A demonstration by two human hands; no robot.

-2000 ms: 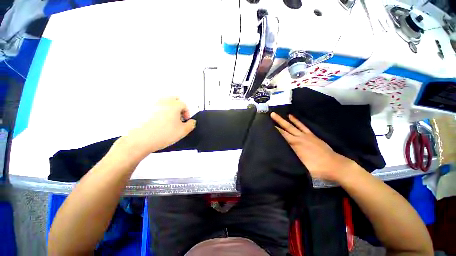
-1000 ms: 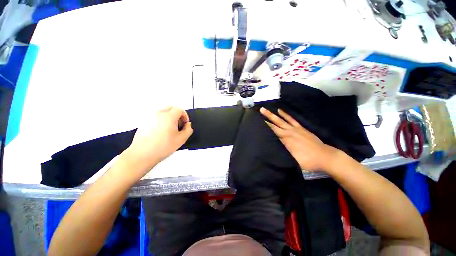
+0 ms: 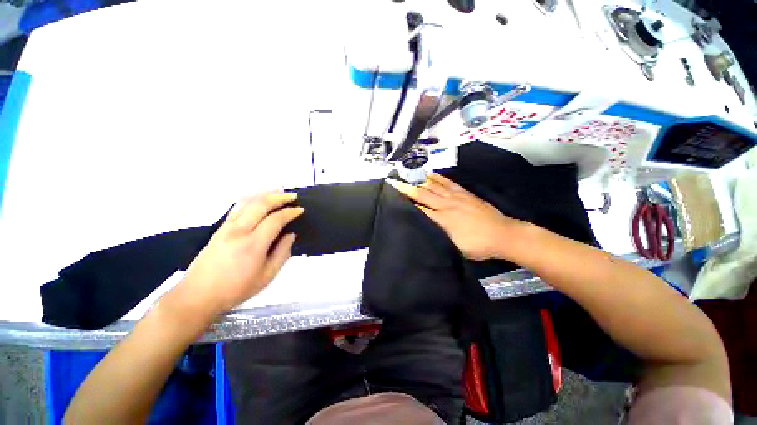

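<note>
A black cut panel [image 3: 415, 266] lies over the front of the sewing bed and hangs over the table edge. A black fabric strip [image 3: 336, 217] runs left from it. The presser foot and needle area [image 3: 378, 153] is at the cloth's back edge. My left hand [image 3: 245, 249] rests on the strip with bent fingers; whether it pinches the cloth is unclear. My right hand [image 3: 461, 217] lies flat on the panel, fingertips just in front of the thread knob [image 3: 413, 162], fingers extended and not gripping.
The white sewing machine [image 3: 539, 108] spans the back right. Red-handled scissors [image 3: 653, 230] and a tan packet [image 3: 701, 209] lie at the right end. A blue crate [image 3: 220, 386] is below left. The tape measure strip [image 3: 290, 322] lines the front edge.
My right hand has moved left and up towards the presser foot. My left hand's fingers have opened from a pinch and lie lower on the strip. The camera view has shifted slightly.
</note>
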